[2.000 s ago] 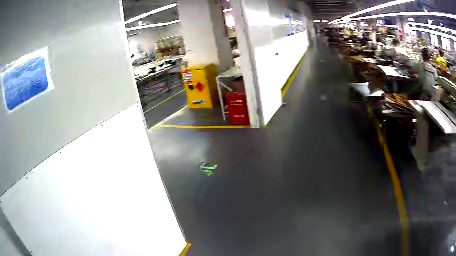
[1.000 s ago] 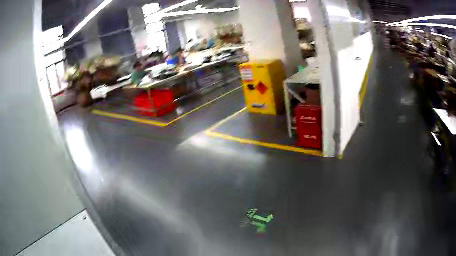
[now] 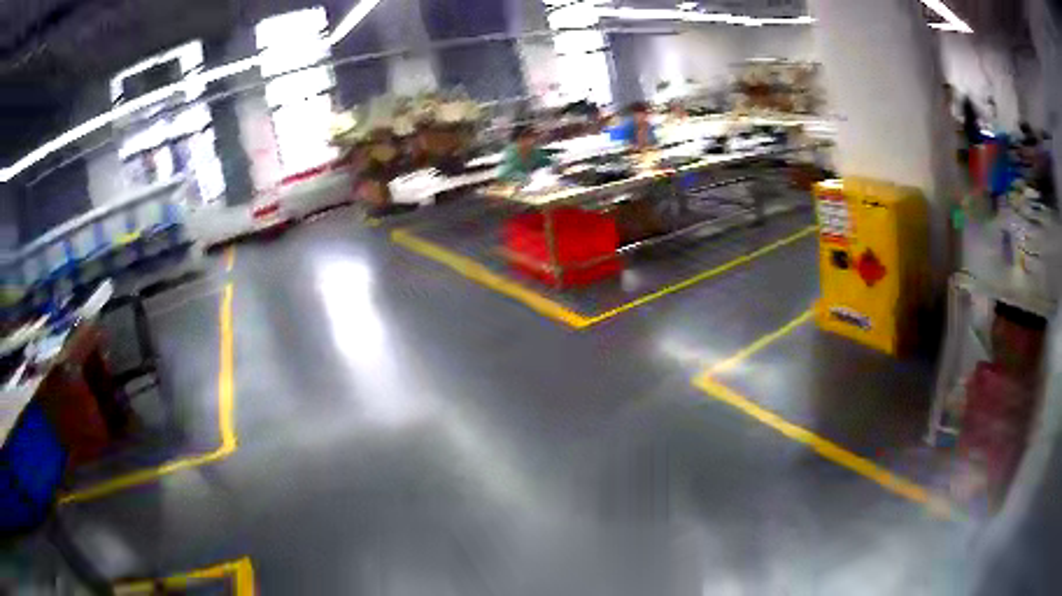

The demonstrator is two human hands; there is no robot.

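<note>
Neither of my hands is in the picture. Nearest in front of me is the grey floor (image 3: 466, 408) with yellow lines. At the right stands a yellow cabinet (image 3: 873, 265) with a red diamond label, beside a white pillar. Further off, a long white-topped table (image 3: 652, 163) has dark items on it and a red bin (image 3: 563, 247) under its near end. The view is blurred, so the items on the table cannot be told.
At the left edge are a table (image 3: 87, 309) with things on it and a blue bin (image 3: 32, 466). A rack or pile of brown and cream pieces (image 3: 419, 134) stands at the back. People in green (image 3: 524, 160) and blue (image 3: 639, 126) are behind the long table. A shelf with a reddish box (image 3: 990, 413) is at the right.
My view has swung left and moved forward past the wall. The yellow cabinet and long table have shifted right in the picture, and the left table and windows have come into view.
</note>
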